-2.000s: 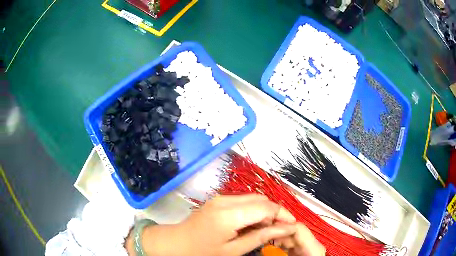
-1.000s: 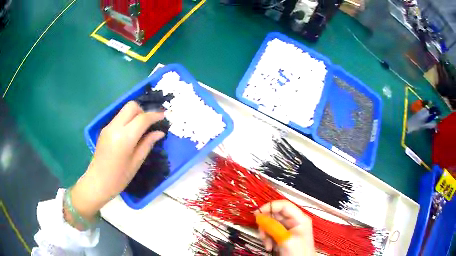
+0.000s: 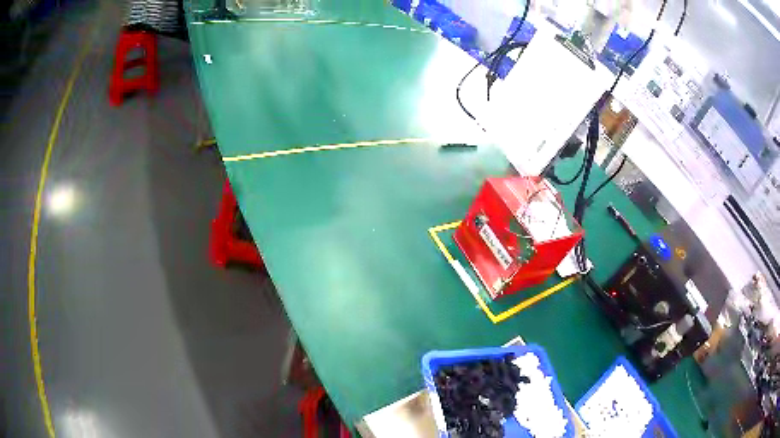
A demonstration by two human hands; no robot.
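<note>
No hand shows in the picture. Nearest, at the bottom edge, is the left blue parts bin (image 3: 428, 369), cut off by the frame. It holds black connector housings (image 3: 470, 395) on its left side and white connector housings (image 3: 540, 402) on its right. It sits on the white work tray (image 3: 402, 421), of which only a corner and small edges show. Part of another blue bin (image 3: 647, 393) with white housings (image 3: 614, 405) is at its right. The wires and the orange-handled tool are out of view.
A red box (image 3: 505, 244) stands inside yellow tape on the green mat (image 3: 342, 231). A black device (image 3: 654, 312) and hanging black cables are to its right. Red stools (image 3: 135, 67) stand on the grey floor at left. A white board (image 3: 547, 94) stands at the back.
The view has swung up and to the left. The bins now lie at the bottom right, and both hands, the wires and the orange tool have left the picture.
</note>
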